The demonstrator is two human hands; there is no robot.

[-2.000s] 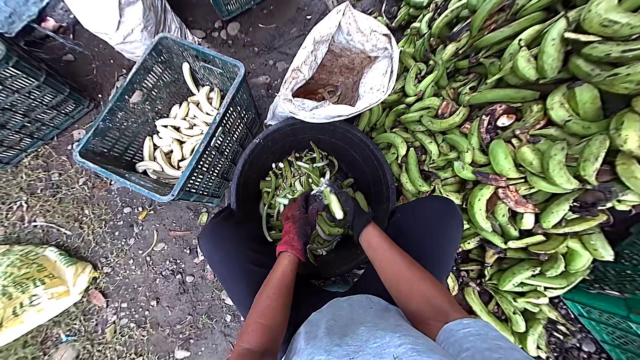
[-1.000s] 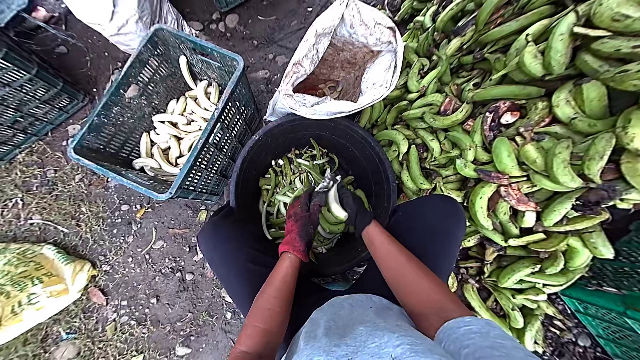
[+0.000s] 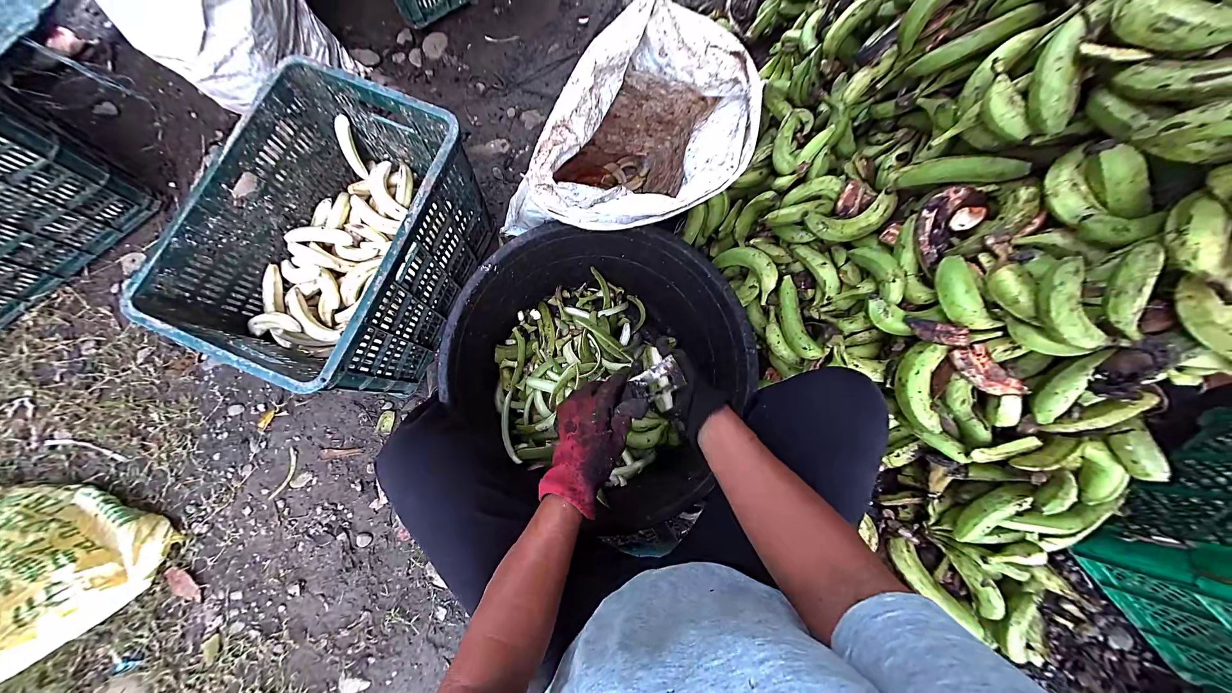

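Note:
Between my knees stands a black plastic tub [image 3: 481, 318] holding green plantain peels [image 3: 549, 361]. My left hand [image 3: 589, 433], in a red and black glove, is over the peels, its fingers curled close to a shiny metallic-looking thing [image 3: 659, 377] too small to name. My right hand [image 3: 695, 397], in a dark glove, is at the other side of that thing, its fingers around something partly hidden, perhaps a plantain. What each hand grips cannot be told. Peeled plantains [image 3: 337, 260] lie in a dark green plastic crate [image 3: 385, 337] to the left.
A large heap of green plantains [image 3: 866, 269] fills the right side. An open white woven sack [image 3: 712, 164] stands behind the tub. Another crate [image 3: 58, 212] is at the far left, a green crate [image 3: 1155, 597] at the lower right, and a yellow and white sack [image 3: 77, 558] at the lower left.
The pale, partly peeled plantain seen at my right hand in the earlier frames is now mostly hidden. Both hands stay over the tub.

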